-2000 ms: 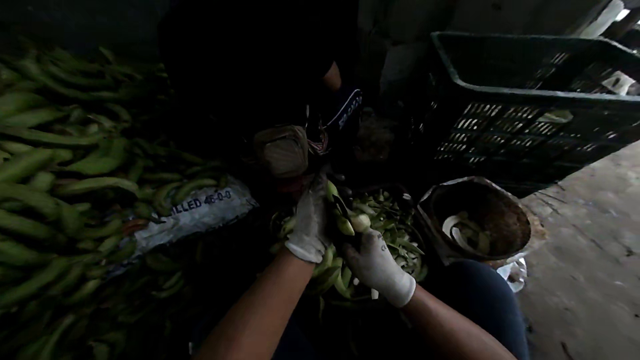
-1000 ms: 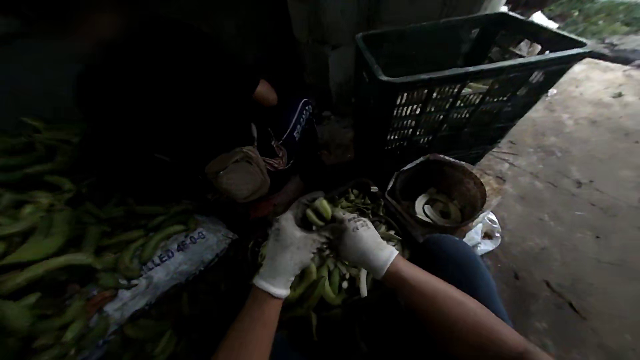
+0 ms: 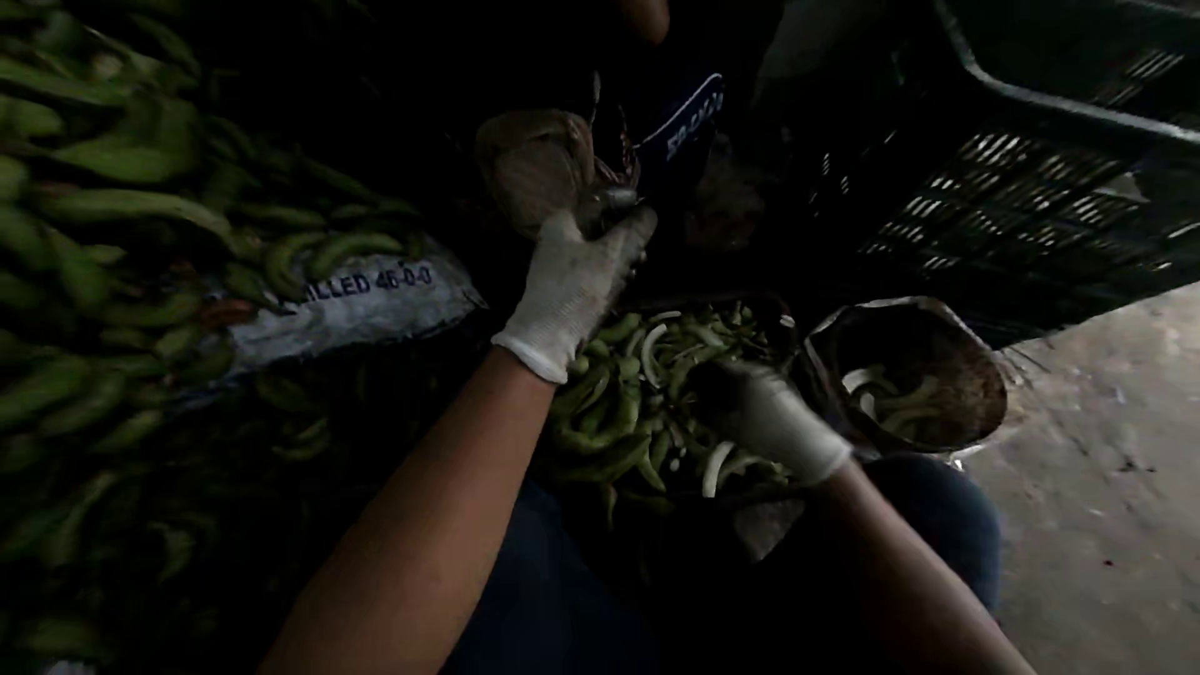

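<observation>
My left hand (image 3: 583, 277), in a pale knitted glove, reaches forward above the far left edge of a container full of green bananas and peels (image 3: 609, 412). Its fingers curl near another person's gloved or dark hand; whether it holds anything cannot be made out. Lower and to the right, my right hand (image 3: 773, 417), gloved with a dark soiled palm side, is over the peels, blurred, its fingers hidden in shadow. Pale peeled pieces (image 3: 717, 467) lie among the green ones.
Green bananas (image 3: 141, 216) are heaped at the left on a printed white sack (image 3: 375, 295). A round bucket (image 3: 975, 375) with pale peeled pieces stands at the right, before a dark green plastic crate (image 3: 1050, 122). A person in dark clothes with a tan pouch (image 3: 539, 169) sits opposite.
My hands were together around green fruit; now they are apart, the left farther forward and the right lower over the peels. The view has shifted.
</observation>
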